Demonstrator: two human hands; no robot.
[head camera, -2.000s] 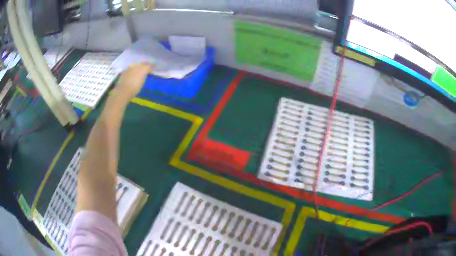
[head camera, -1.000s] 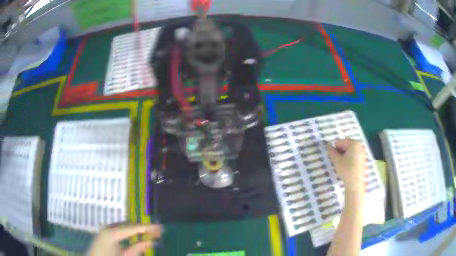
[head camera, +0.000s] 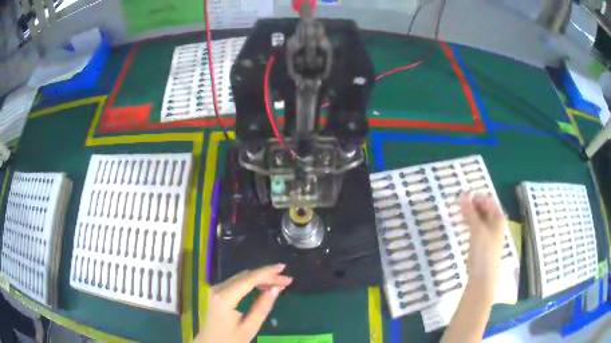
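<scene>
The black test fixture (head camera: 301, 271) stands at the centre, its red-tipped lever upright at the top. A clear pressure head (head camera: 305, 191) sits above the round silver nest (head camera: 301, 231) with its brass-coloured ring. My left hand (head camera: 249, 301) is at the base's front edge, thumb and fingers apart, with a small white spot at a fingertip and no part visible. My right hand (head camera: 482, 218) is over the right-hand white tray (head camera: 423, 218), which holds rows of dark dumbbell-shaped parts. Its fingertips are blurred and bunched; whether they hold a part cannot be told.
The left-hand tray (head camera: 130, 231) lies left of the fixture. Tray stacks stand at far left (head camera: 33, 234) and far right (head camera: 559, 238). A rear tray (head camera: 197, 80) is partly behind the fixture. Red wires (head camera: 212, 74) hang near it. Blue bins stand rear left (head camera: 84, 74) and rear right (head camera: 581, 97).
The view has swung from the rear left bin to the fixture. Since one second ago my left hand has moved up and right to the base's front edge; my right hand remains over the right-hand tray.
</scene>
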